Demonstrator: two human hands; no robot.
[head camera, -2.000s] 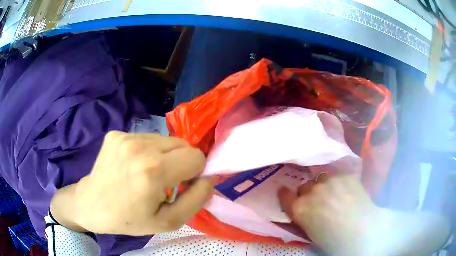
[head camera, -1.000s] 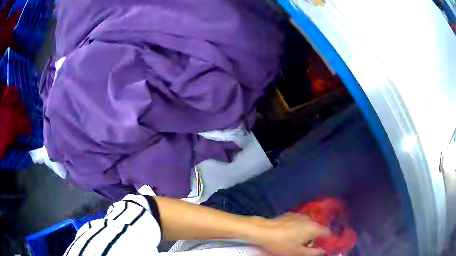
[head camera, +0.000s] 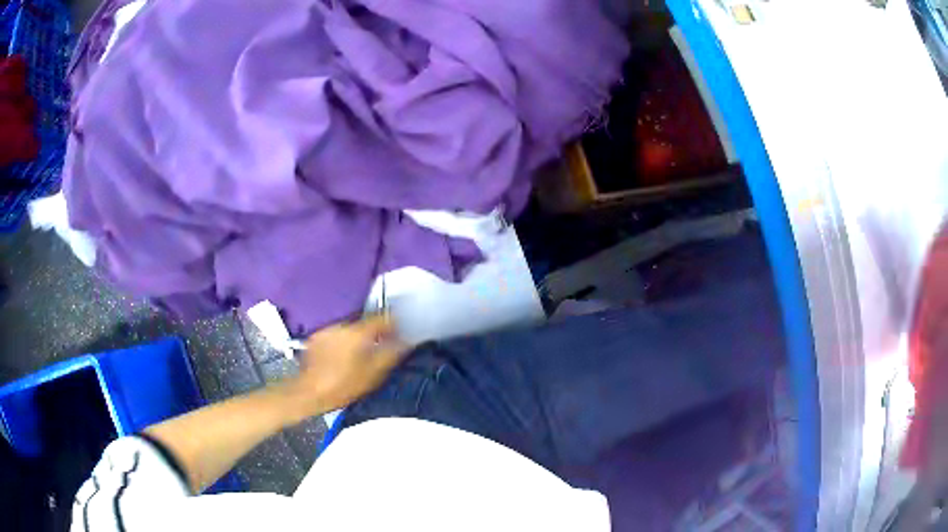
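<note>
The purple fabric heap (head camera: 270, 135) fills the upper left, with frayed edges at its right side. White sheet-like material (head camera: 468, 296) shows under its lower edge, beside my lap. My left hand (head camera: 353, 358) is at the heap's lower edge by this white material, blurred, its fingers partly hidden; I cannot tell whether it holds anything. My right hand is not in view. A red shiny piece (head camera: 928, 353), perhaps the red plastic bag, is cut off at the right edge.
The blue-edged white table (head camera: 832, 312) curves down the right. An open brown box (head camera: 595, 187) is under it. A blue crate (head camera: 146, 379) stands on the floor at lower left. Dark red cloth (head camera: 16, 109) lies in another blue crate at upper left. Dark trousers (head camera: 582, 395) cover my lap.
My left hand has moved left, off the crumpled red bag at my lap, to the heap's lower edge. The red bag has left the lap; a red piece now shows at the right edge.
</note>
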